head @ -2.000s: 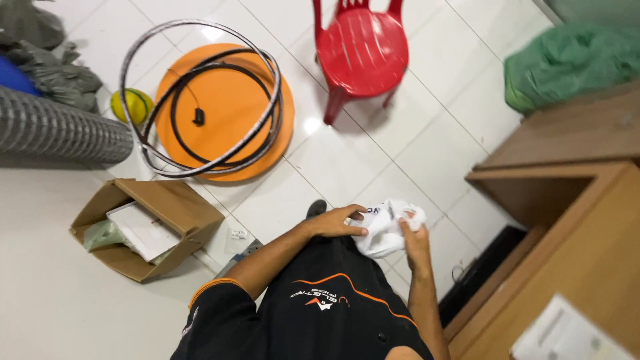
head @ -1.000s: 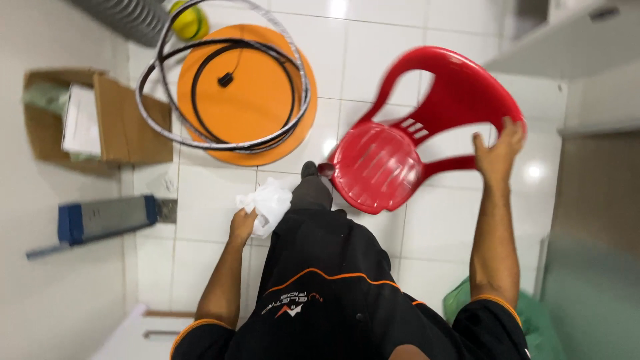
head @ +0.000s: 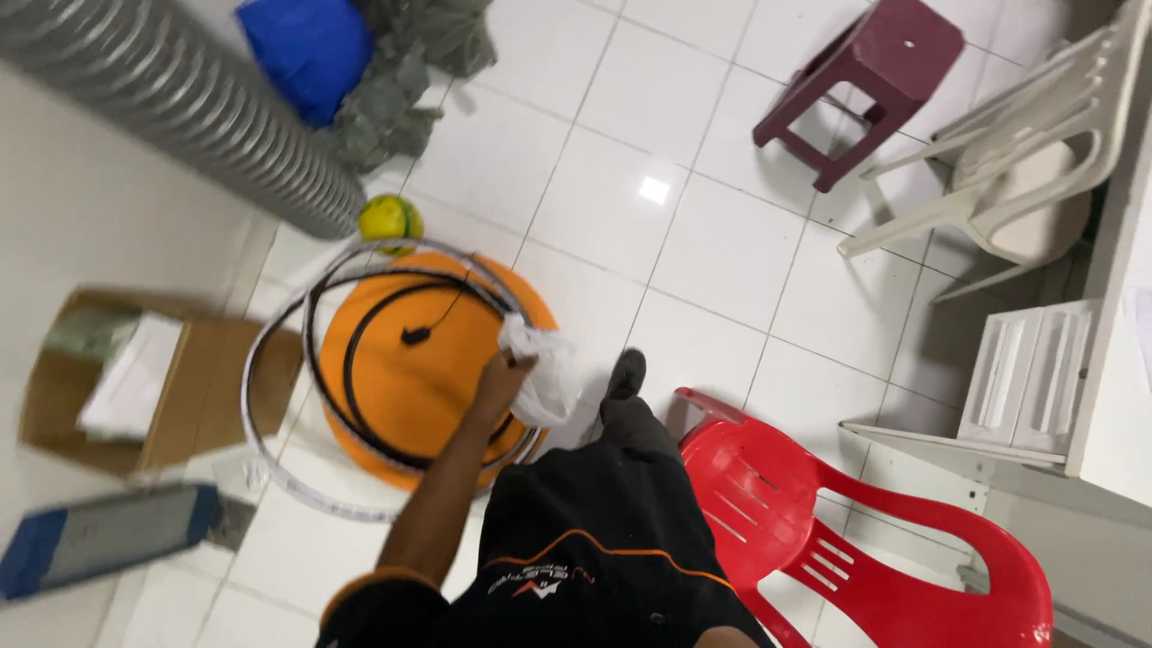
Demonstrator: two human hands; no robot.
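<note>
My left hand (head: 506, 382) grips a crumpled white plastic bag (head: 544, 371), which hangs over the right edge of a round orange disc (head: 405, 360). Coils of black and silvery tubing (head: 255, 409) rest on that disc and stick out past its left side, with a small black plug-like piece (head: 416, 336) among them. My right hand is out of view; only a bit of skin shows at the bottom edge. To the right of my legs stands a red plastic armchair (head: 751, 490).
An opened cardboard box (head: 216, 387), a blue-and-grey case (head: 117, 540), a ribbed grey duct (head: 207, 117) and a yellow-green ball (head: 391, 222) lie to the left. A maroon stool (head: 909, 45), a white plastic chair (head: 1035, 193) and white drawers (head: 1026, 378) stand right.
My right hand, on the red chair's back a second ago, has left the view. The left hand still holds the bag, now over the disc's edge. The view has turned.
</note>
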